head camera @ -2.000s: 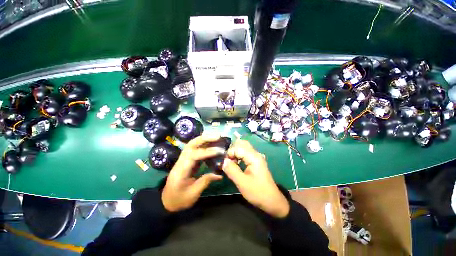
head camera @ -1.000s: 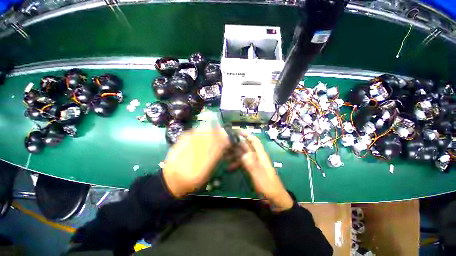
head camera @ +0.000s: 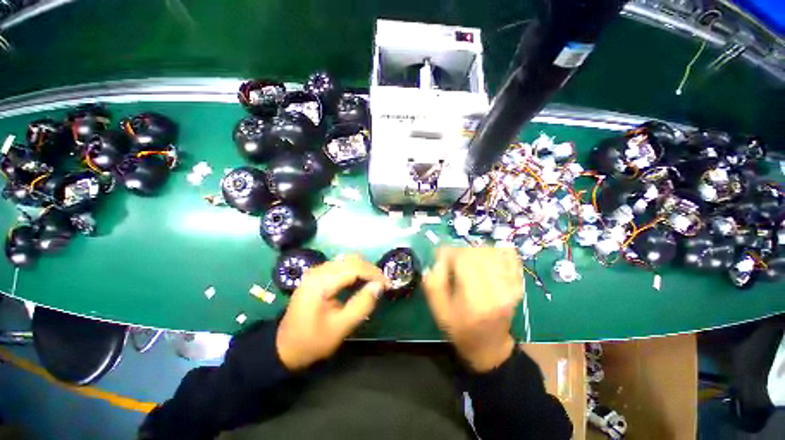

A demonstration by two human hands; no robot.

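A black ball housing (head camera: 400, 270) sits on the green bench between my hands, its open side up with silver parts showing inside. My left hand (head camera: 331, 308) is at its left, with thumb and fingertips close together at the ball's edge; whether they pinch something is not clear. My right hand (head camera: 475, 301) is at its right, blurred, fingers curled; I cannot tell if it holds anything. Another ball with a ring of pale dots (head camera: 297, 268) lies just beyond my left hand.
Black balls (head camera: 291, 176) are grouped left of the white screw feeder (head camera: 419, 112). The black electric screwdriver (head camera: 538, 86) slants down beside it. White wired modules (head camera: 525, 202) are heaped right of it. More wired balls lie far left (head camera: 95, 163) and far right (head camera: 680, 202).
The hands have moved apart, and a ball with its open side up now shows between them. The blurred right hand has shifted right. The camera view has also shifted.
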